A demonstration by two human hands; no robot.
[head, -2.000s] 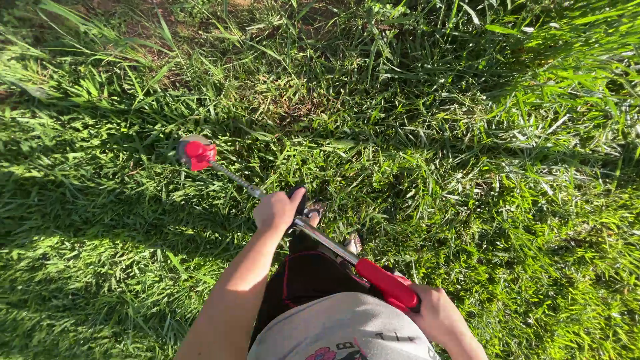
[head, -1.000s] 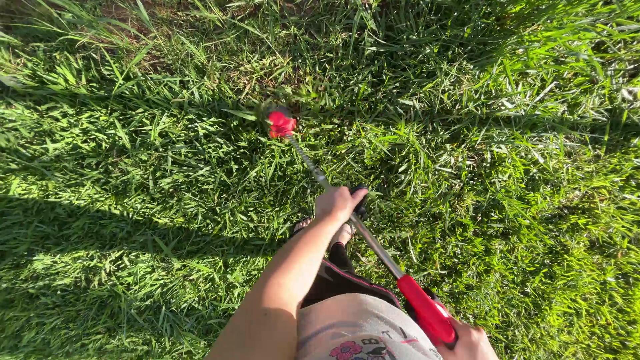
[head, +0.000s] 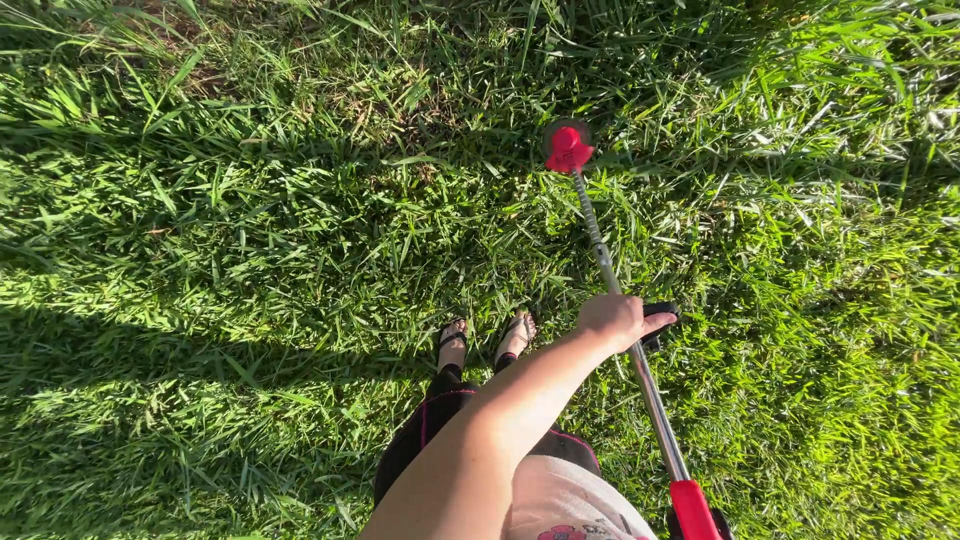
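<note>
A cordless grass trimmer (head: 656, 409) with a metal shaft runs from the lower right up to its red cutting head (head: 568, 148), which is over the grass in the upper middle. Around the head shows a blurred round disc. My left hand (head: 615, 322) is closed on the black auxiliary handle (head: 661, 309) partway along the shaft, its thumb lying over the handle. The red rear grip housing (head: 694, 510) reaches the bottom edge. My right hand is out of the frame.
Grass (head: 300, 247) spreads all around, with taller blades at the top and upper right. A patch with brown, dry stems (head: 202, 79) lies at the upper left. My feet in black sandals (head: 517, 332) stand on the grass left of the shaft. Long shadows cross the ground.
The trimmer head has swung from the left, across the grass, to the right of my feet. My left hand has moved right with the shaft. My right hand has left the view.
</note>
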